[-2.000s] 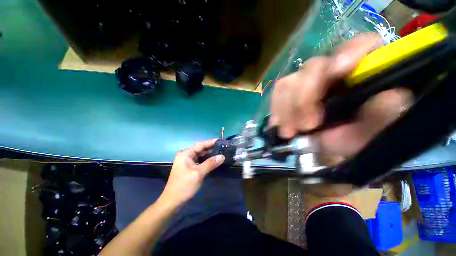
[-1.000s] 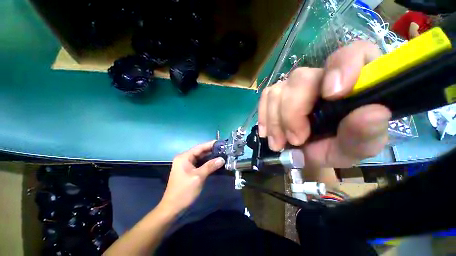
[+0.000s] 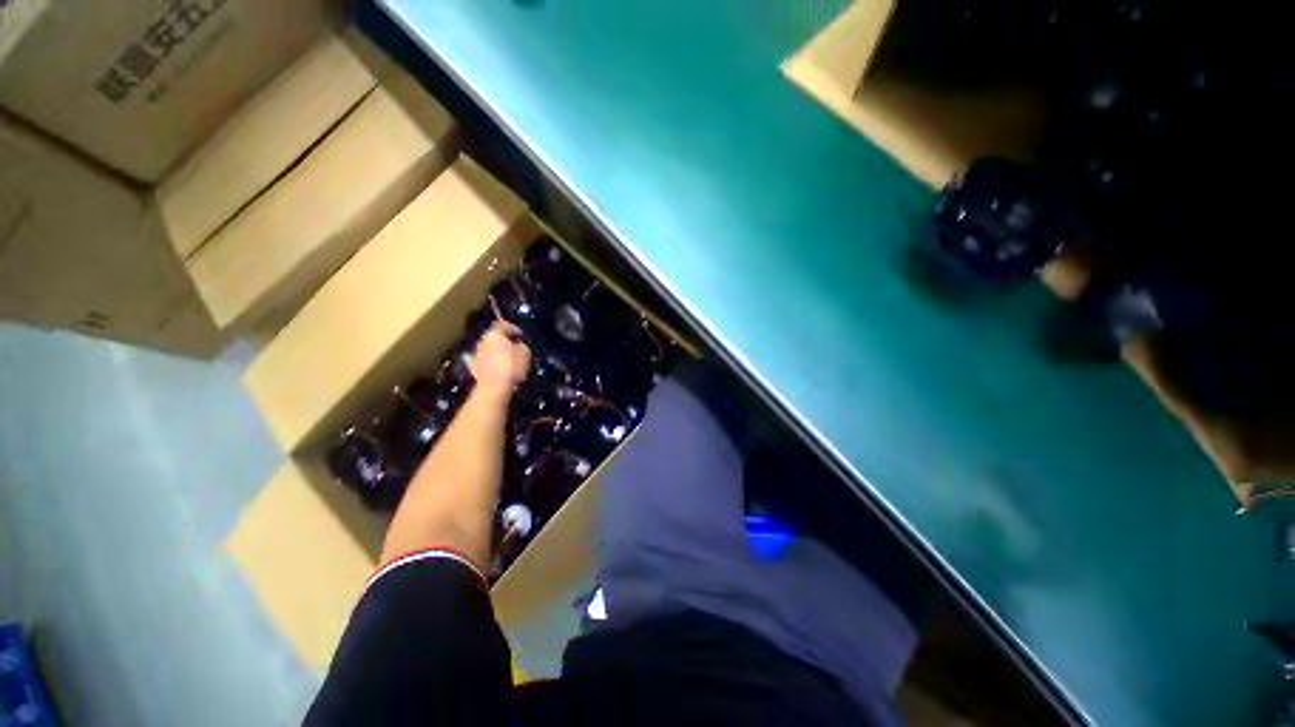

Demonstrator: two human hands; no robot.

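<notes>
My left hand (image 3: 497, 358) reaches down into the open floor carton (image 3: 405, 320), among black round housings (image 3: 568, 324) with thin reddish wires and some silvery centres. The hand is small and blurred, with its fingers bunched near a wire. I cannot tell whether it holds a housing. My right hand is out of the picture, and so is the screwdriver.
The green bench (image 3: 795, 256) runs diagonally on the right, its metal edge beside the floor carton. On it a large open carton (image 3: 909, 135) holds black housings, some at its lip. Closed cartons (image 3: 320, 185) stand at upper left. My legs are below the bench edge.
The view has swung left to the floor carton. My left hand has moved from the housing at the screwdriver's nose into that carton. My right hand and the screwdriver have left the view.
</notes>
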